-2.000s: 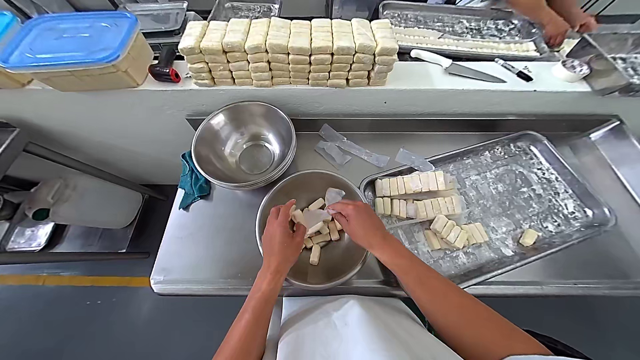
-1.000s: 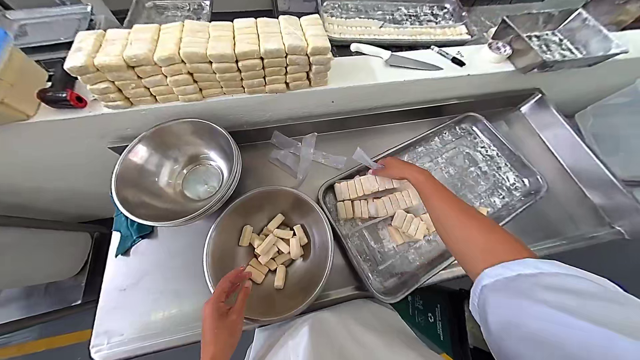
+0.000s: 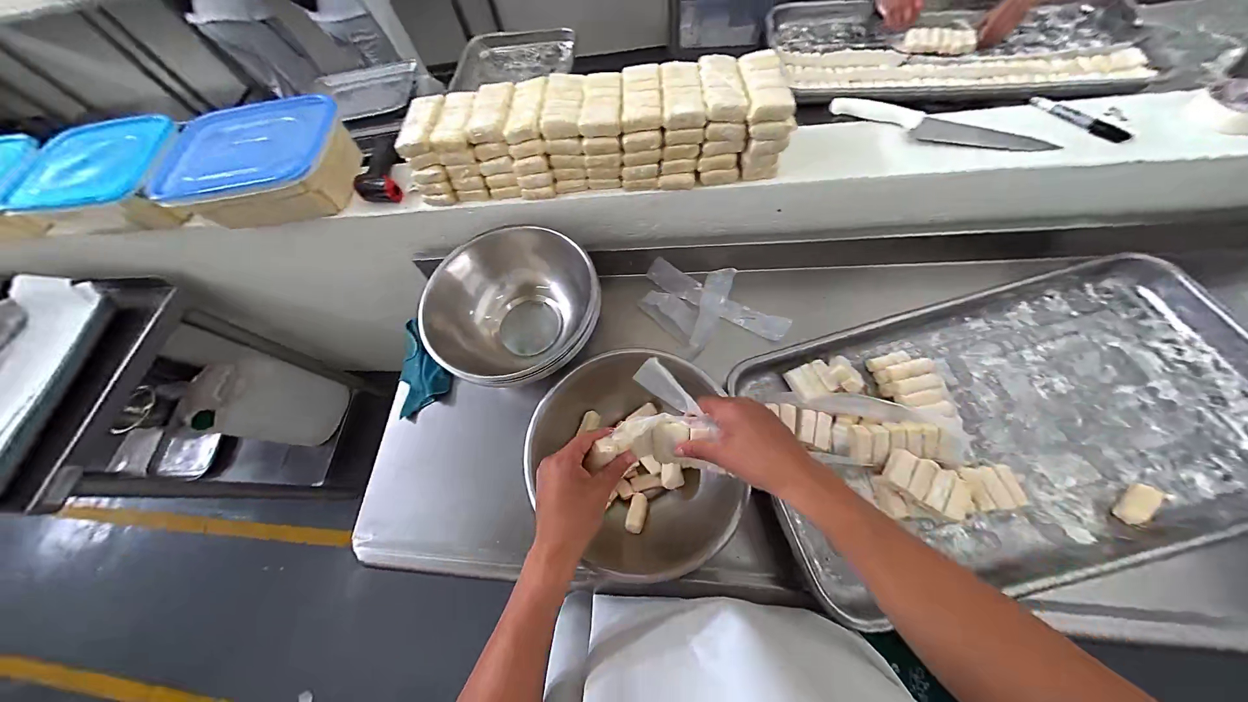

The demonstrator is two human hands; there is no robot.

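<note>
Over a large steel mixing bowl (image 3: pixel 717 546), my left hand (image 3: pixel 575 487) grips the left end of a row of pale dough pieces. A translucent plastic strip (image 3: pixel 663 382) runs along that row, and my right hand (image 3: pixel 751 439) pinches its right end. Loose dough pieces (image 3: pixel 637 512) lie in the bowl beneath both hands. To the right, a floured metal tray (image 3: pixel 1072 380) holds more rows of dough pieces (image 3: pixel 926 483), some on plastic, and a single piece (image 3: pixel 1138 504) apart from them. Several plastic strips (image 3: pixel 715 297) lie crossed behind the bowl.
Nested steel bowls (image 3: pixel 512 302) stand behind left, beside a teal cloth (image 3: pixel 422 372). The ledge carries stacked dough blocks (image 3: pixel 604 127), blue-lidded tubs (image 3: pixel 244 151), a knife (image 3: pixel 946 127) and a black marker (image 3: pixel 1080 119). Beyond it, a co-worker's hands (image 3: pixel 1004 19) are over another tray (image 3: pixel 819 88).
My right hand has moved from the tray to above the bowl, where a row of dough with plastic is now between my hands. My left hand has closed on the row's end. The view has shifted.
</note>
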